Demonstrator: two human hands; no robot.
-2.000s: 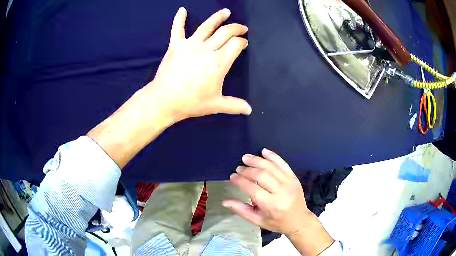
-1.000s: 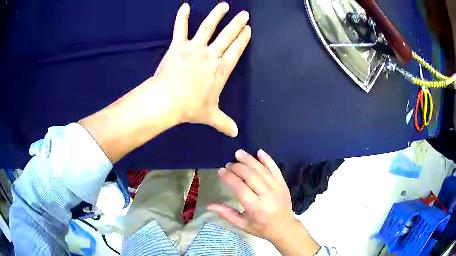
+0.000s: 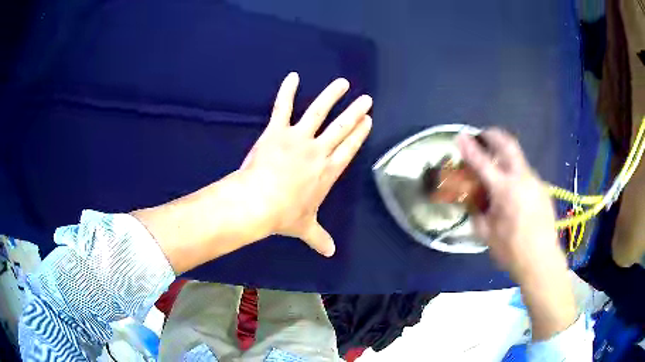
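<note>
A dark navy garment panel (image 3: 127, 152) lies on the blue table cover, with a raised seam ridge (image 3: 163, 111) running across it. My left hand (image 3: 300, 159) lies on the panel, palm down with fingers spread, near its right edge. My right hand (image 3: 506, 191) is blurred and closed around the handle of the steam iron (image 3: 417, 205). The iron's silver pointed body sits right of the panel's edge, its tip towards my left hand. I cannot tell if its sole touches the cover.
Yellow-and-white hoses (image 3: 590, 201) run from the iron to the right. Yellow handle loops of snips (image 3: 576, 230) show partly behind them at the table's right edge. Beige cloth and dark red cloth (image 3: 247, 318) show below the front edge, beside a white panel (image 3: 452, 322).
My right hand has moved from the table's front edge onto the iron and gripped it. The iron has turned, its tip now pointing left, and come closer to the panel. My left hand stays on the panel.
</note>
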